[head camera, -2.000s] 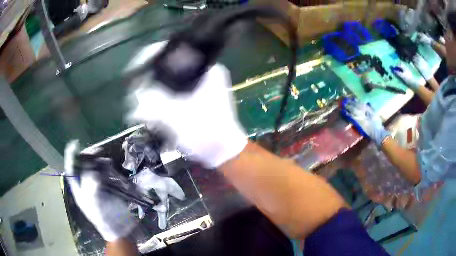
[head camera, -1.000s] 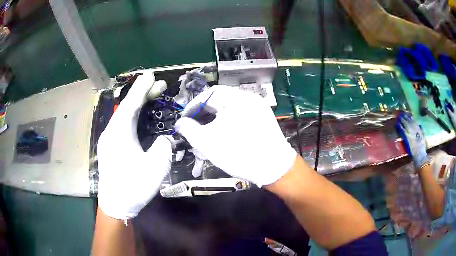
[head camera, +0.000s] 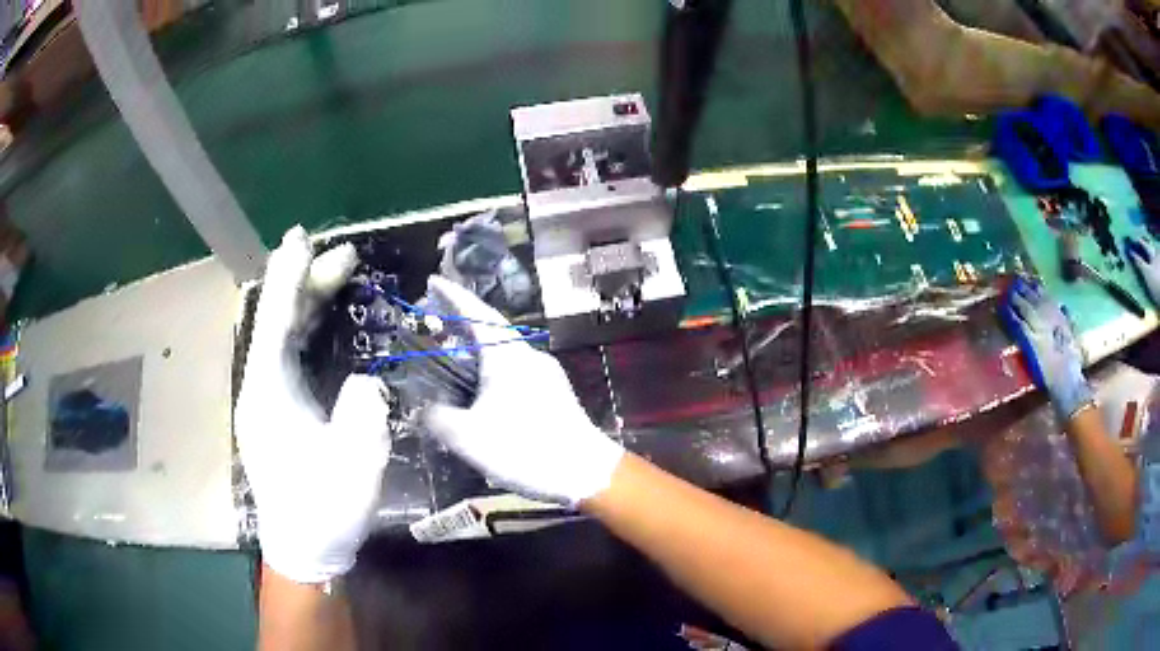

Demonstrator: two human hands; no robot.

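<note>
My left hand [head camera: 305, 432], in a white glove, holds a dark assembly [head camera: 350, 324] with several round metal-edged holes between thumb and fingers. Two thin blue wires [head camera: 477, 349] run from the assembly to the right, across my right hand. My right hand [head camera: 522, 420], also in a white glove, is at the assembly's right side, with its thumb and fingers around a dark, blurred part [head camera: 433, 363]. Its fingertips are partly hidden, so I cannot tell whether this part is joined to the assembly.
A grey-white screw feeder [head camera: 598, 210] stands behind my right hand. A crumpled bluish-grey cloth [head camera: 490, 261] lies left of it. A dark screwdriver [head camera: 693, 89] and black cord [head camera: 809, 254] hang in front. A white-framed tool [head camera: 490, 516] lies at the mat's front edge. A neighbour's gloved hand [head camera: 1049, 343] is at right.
My right hand has moved lower, and its fingers now point up-left around a dark part. The blue wires now stretch rightward. The screwdriver has come into view beside the feeder.
</note>
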